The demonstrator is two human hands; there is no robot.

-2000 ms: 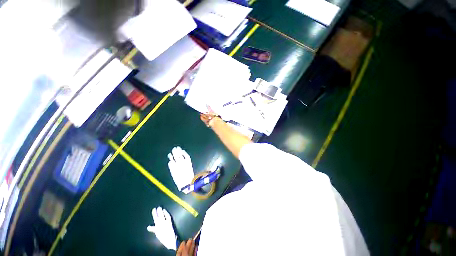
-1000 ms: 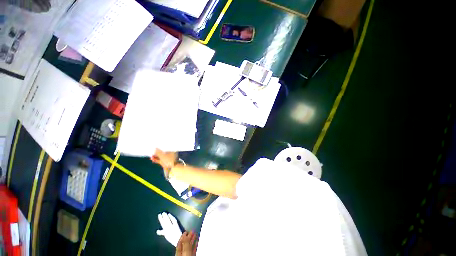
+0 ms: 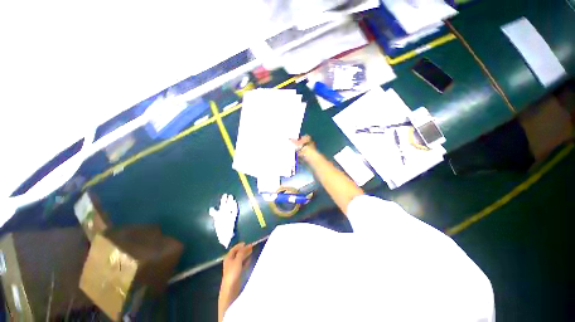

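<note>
A stack of white papers (image 3: 270, 133) lies across the yellow line on the bench. My right hand (image 3: 304, 147) is at its right edge, with the fingers on the sheets. My left hand (image 3: 238, 253) is at the bench's front edge, with nothing seen in it; its fingers are small and blurred. A white glove (image 3: 224, 220) lies just beyond it. The second glove is mostly hidden by the papers. A tape roll (image 3: 275, 209) lies below the stack with a blue tool (image 3: 294, 199) across it.
On the right, more sheets (image 3: 377, 160) hold a caliper (image 3: 383, 129) and a white phone (image 3: 428, 129). A dark phone (image 3: 432, 75) lies beyond. A blue clip-like tool (image 3: 328, 93) lies beside a clear bag (image 3: 346, 75). Cartons (image 3: 108, 274) stand at lower left.
The paper stack has moved with my right hand from over the right-hand sheets to the bench area above the tape roll. The view has turned, bringing cartons in at left. My left hand stays near the edge.
</note>
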